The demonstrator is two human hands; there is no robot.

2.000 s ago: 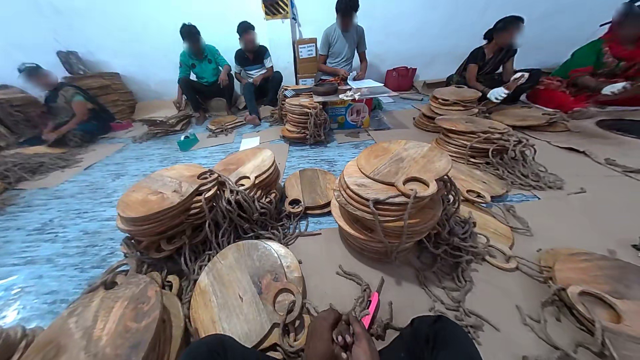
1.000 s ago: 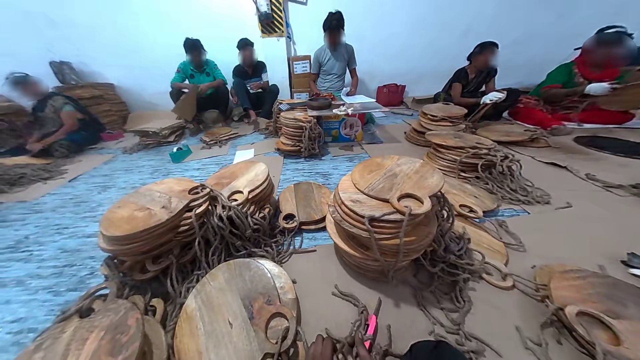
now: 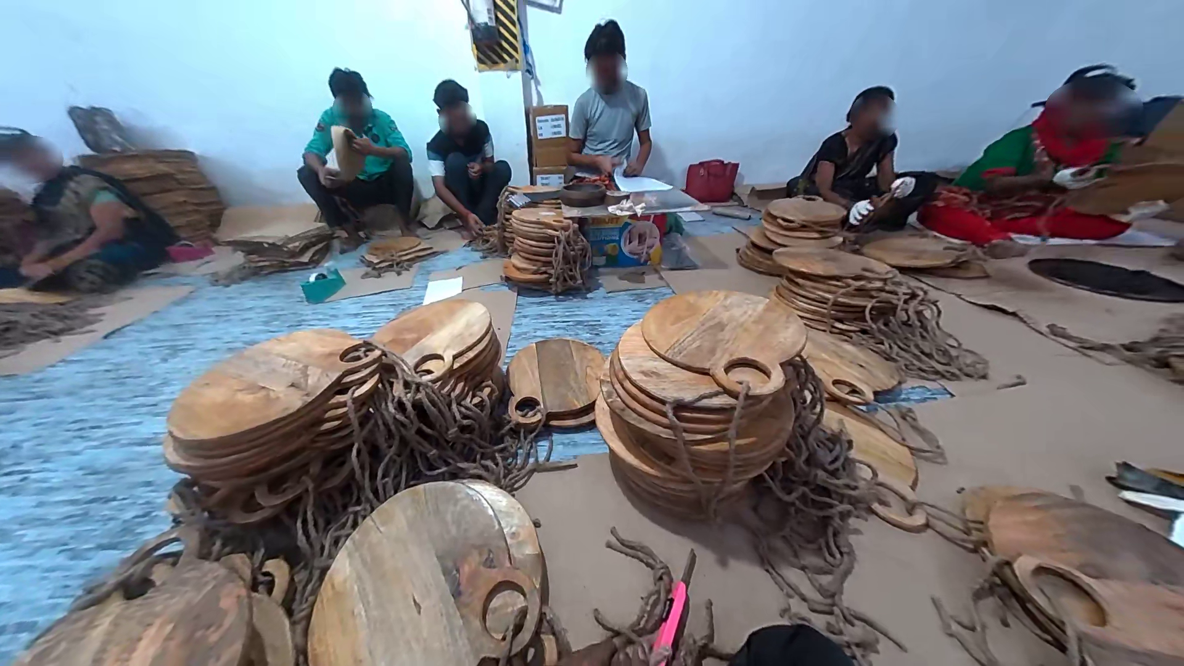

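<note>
Neither my left hand nor my right hand can be made out at the lower edge. A pink-handled tool with a thin dark tip lies among rope ends at bottom centre; its exact kind is unclear. Round wooden boards with ring handles stand in stacks, one at centre and one to the left, with brown rope heaped beside it. Nearer, a round board leans at a tilt, its ring handle toward the bottom. A dark rounded thing, perhaps clothing over a knee, shows at the bottom.
More roped boards lie at the right and lower left. Cardboard sheets cover part of the blue patterned floor. Several people sit along the wall, around a low work surface and further board stacks.
My hands, together at bottom centre two seconds ago, can no longer be made out. The view has tilted up. The person in the green shirt now holds up a flat piece.
</note>
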